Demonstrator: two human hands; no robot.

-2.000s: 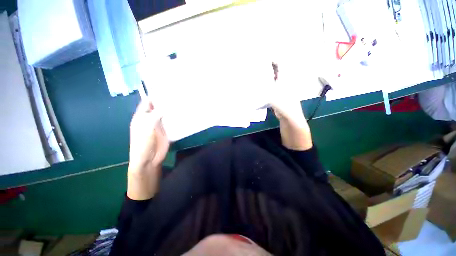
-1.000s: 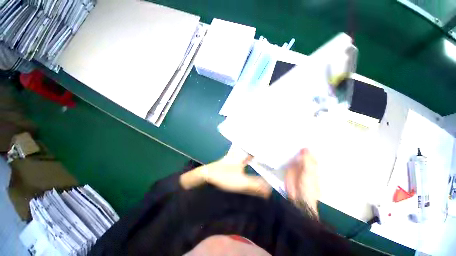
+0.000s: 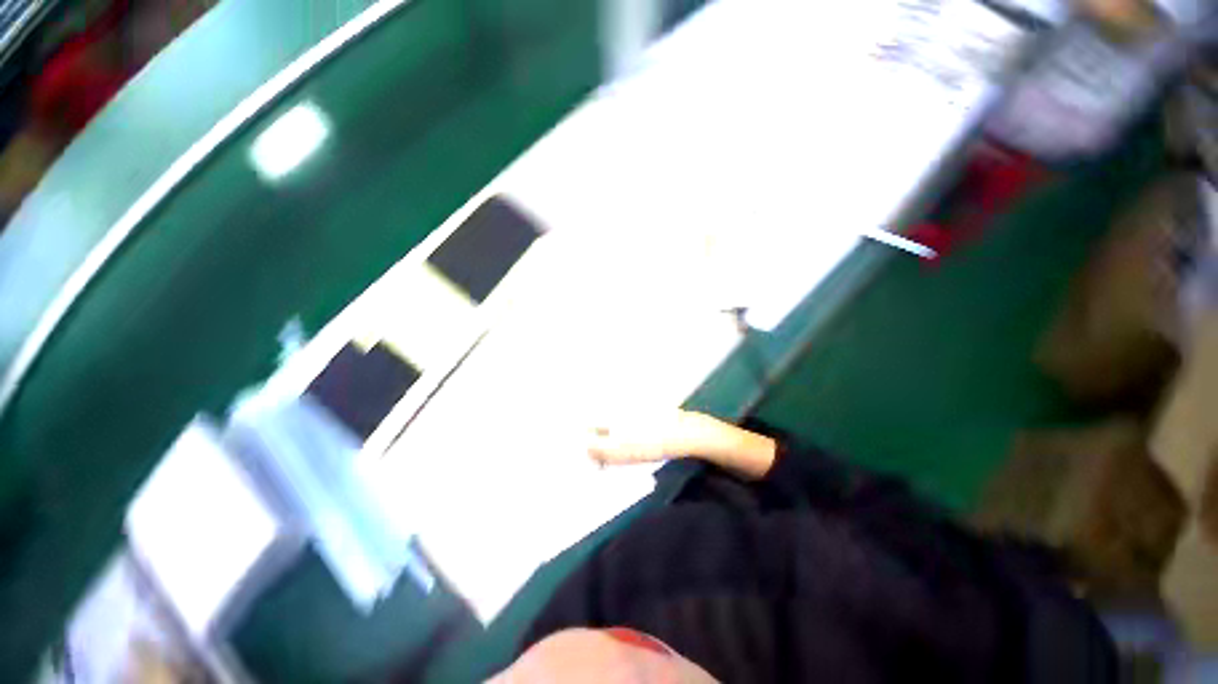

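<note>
My right hand [image 3: 644, 441] reaches in from the lower right over the overexposed white work surface [image 3: 534, 388]. Its fingers point left; glare and blur hide whether it grips anything. My left hand is out of the picture. The outline of any white housing does not show in the glare. A white sheet or panel edge runs near my body, below the right hand. Two black pads [image 3: 485, 247] lie at the back edge of the work surface, the other black pad [image 3: 363, 388] further left.
A white block or stack [image 3: 207, 521] and a bluish bundle of sticks [image 3: 321, 494] are at the left. A thin white strip [image 3: 899, 243] sticks out over the bench's front edge. Cartons [image 3: 1089, 494] and a red object [image 3: 982, 194] are at the right. The picture is blurred.
The view has swung strongly, and the bench now runs diagonally up to the right. My left hand has left the picture. The blurred white piece with a yellow spot no longer shows.
</note>
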